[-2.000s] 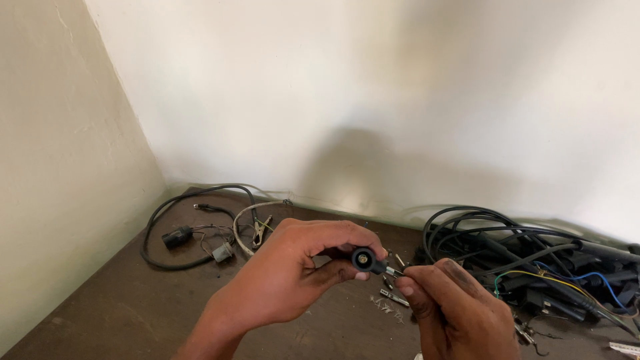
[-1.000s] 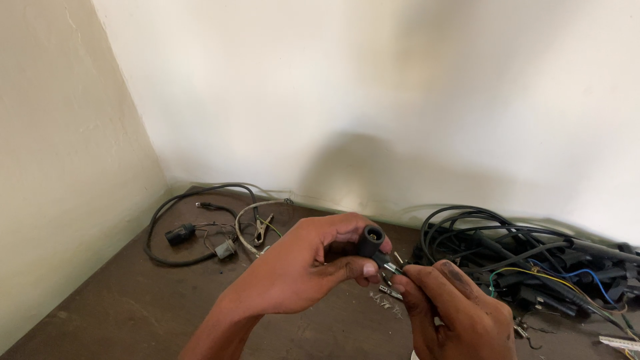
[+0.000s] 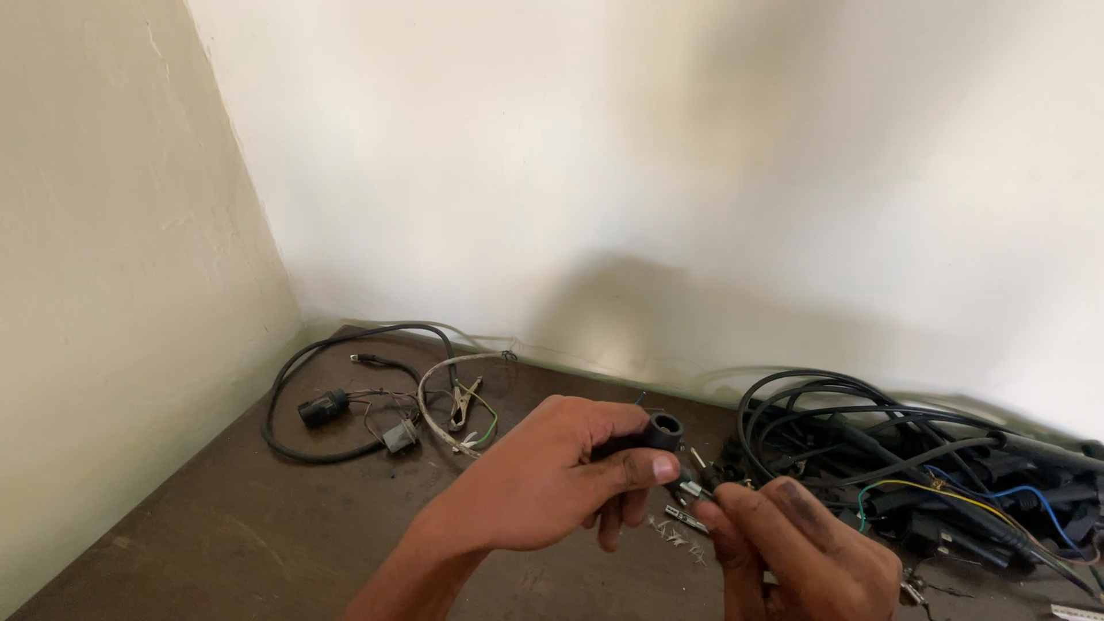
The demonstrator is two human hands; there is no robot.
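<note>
Between thumb and fingers, my left hand (image 3: 573, 474) holds a black rubber boot or connector sleeve (image 3: 662, 431), its round hollow end turned toward me. My right hand (image 3: 798, 552) pinches a thin dark part, perhaps a cable end, with a metal terminal (image 3: 693, 489) showing at its tip. That terminal lies close to the lower side of the black piece; whether it goes inside is hidden by my fingers. Below, a small metal piece (image 3: 686, 519) rests on the brown table (image 3: 259, 535) beside pale scratch-like marks.
To the left lie a coiled black cable (image 3: 274, 414), a black connector (image 3: 323, 409), a grey connector (image 3: 401, 436) and a metal crocodile clip (image 3: 466, 404). A tangled heap of black cables (image 3: 862, 423) fills the right, with blue and yellow wires. White walls (image 3: 517, 172) stand behind.
The black piece has tilted in my left hand, so its round opening now points more upward than two seconds ago. Both hands have stayed close together, still gripping their parts.
</note>
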